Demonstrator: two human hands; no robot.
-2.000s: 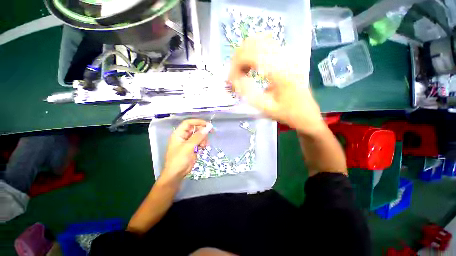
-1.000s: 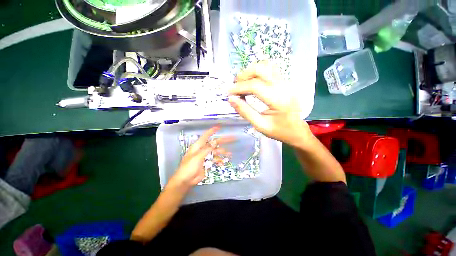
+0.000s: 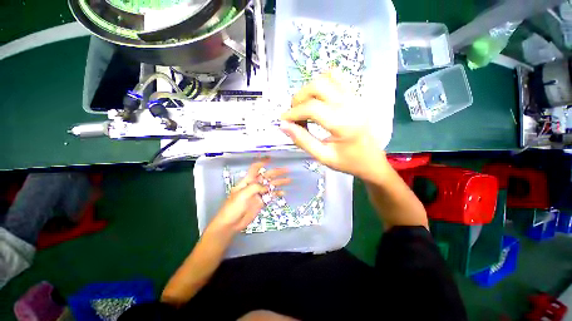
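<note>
My left hand (image 3: 241,204) is over the translucent lap-side tub (image 3: 210,237), its fingers apart among small white-and-green plastic parts (image 3: 288,217); I see none clearly gripped. My right hand (image 3: 335,131) reaches over the front of the bench tub (image 3: 384,75). Its thumb and fingertips are close together at the right end of the silvery-white fixture (image 3: 266,122); glare hides whether a part is between them. A heap of white-and-green parts (image 3: 326,50) lies in the bench tub behind this hand.
A steel bowl feeder (image 3: 188,53) stands behind the fixture. A pneumatic cylinder (image 3: 91,130) sticks out left. Two clear boxes (image 3: 426,47) are right of the bench tub. Red stools (image 3: 480,197) and blue crates (image 3: 110,301) are below. A person's leg (image 3: 50,200) shows at left.
Since the first frame my left hand has let go of a white part and spread its fingers over the tub. My right hand has moved from above the bench tub's front to the fixture's end.
</note>
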